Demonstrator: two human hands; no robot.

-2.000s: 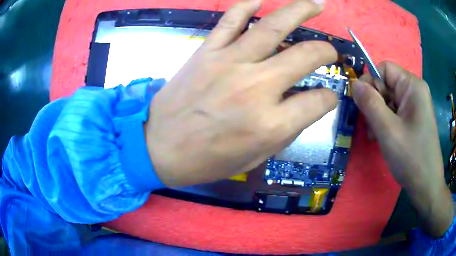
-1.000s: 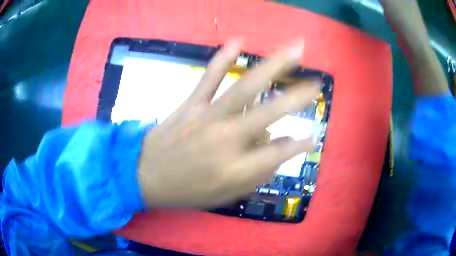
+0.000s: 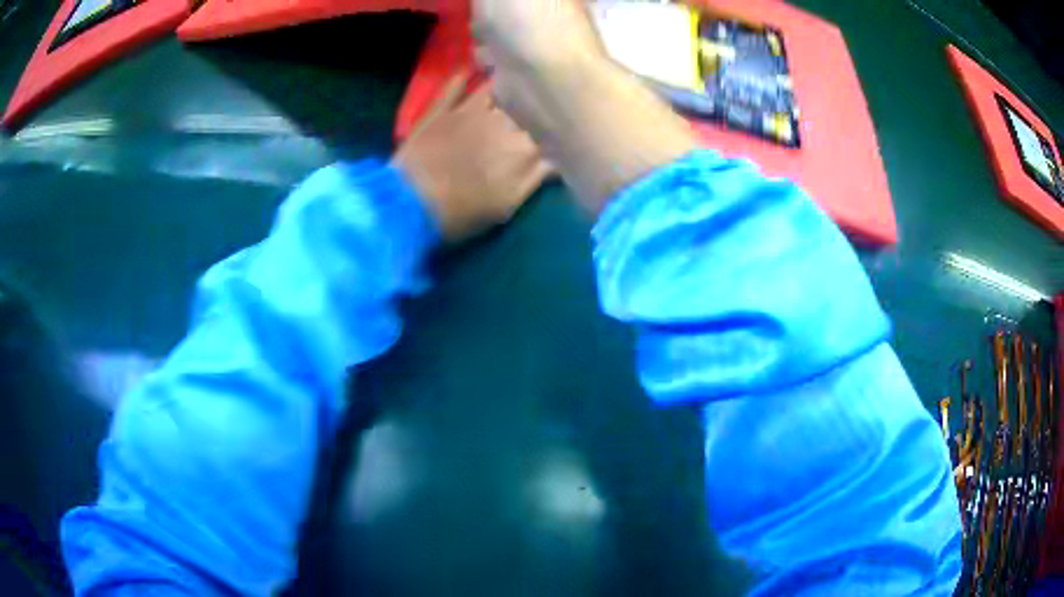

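A red foam pad [image 3: 858, 175] with an open tablet [image 3: 747, 72] on it lies at the top centre. The tablet shows a white area at left and dark board parts at right. My left hand [image 3: 473, 157] is blurred at the pad's left edge; whether it grips the pad is unclear. My right hand [image 3: 554, 88] crosses over the pad's left part, beside my left hand. Its fingers are blurred and partly cut off by the top edge. No tool can be made out in either hand.
The dark green bench [image 3: 502, 408] spreads below the pad. Another padded tablet [image 3: 1033, 146] lies at far right, and one more pad [image 3: 58, 64] lies at top left. Another red pad edge [image 3: 292, 14] shows at the top. Orange-brown flex cables [image 3: 1009, 455] lie at lower right.
The near tablet and pad have left the centre of the view; a padded tablet now shows farther up. Both hands have moved up and come together at its left side. More bench shows.
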